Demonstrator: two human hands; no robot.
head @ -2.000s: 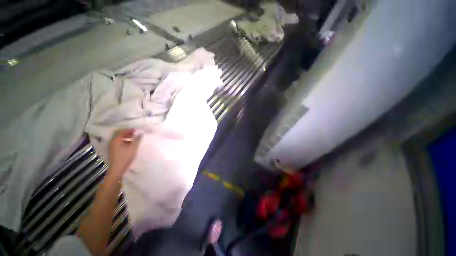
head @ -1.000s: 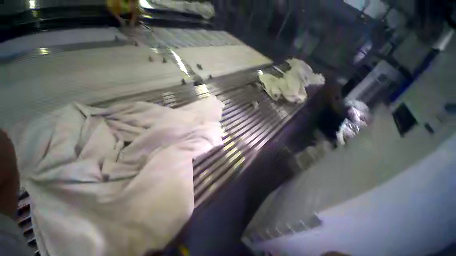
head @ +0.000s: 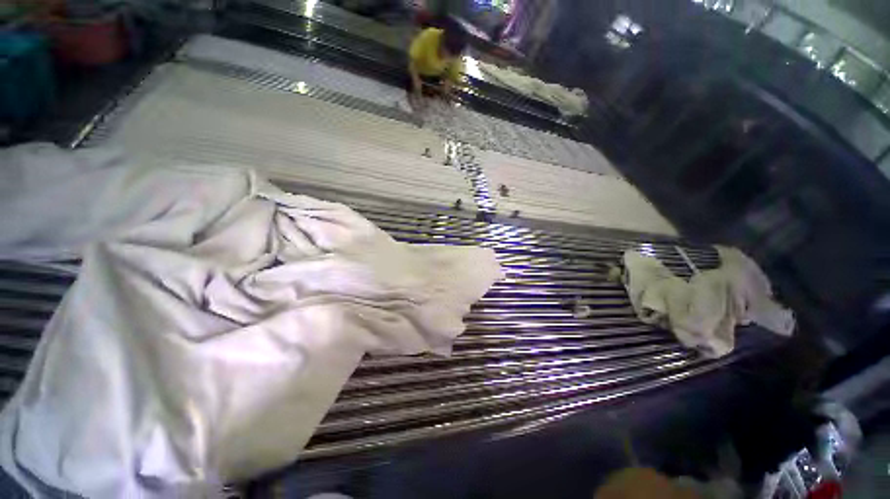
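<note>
A large loose cream cloth piece point(head: 244, 322) lies crumpled over the steel tubes point(head: 527, 322) at the left and centre, its lower part falling towards the bottom edge. A smaller crumpled cream cloth point(head: 698, 302) lies on the tubes at the right. Neither of my hands can be made out. A blurred orange-brown shape point(head: 639, 484) is cut off by the bottom edge; I cannot tell what it is.
White fabric folds point(head: 293, 141) cover the tubes beyond. Small dark clips point(head: 503, 190) sit near a bare shiny strip. A person in yellow point(head: 432, 60) leans over the far side. Bins point(head: 88, 37) stand far left. Another pale cloth point(head: 556, 95) lies at the back.
The view has swung right and up along the table, showing more tubes and the person in yellow. The hand on the cloth, then the arm at the left edge, have left the picture.
</note>
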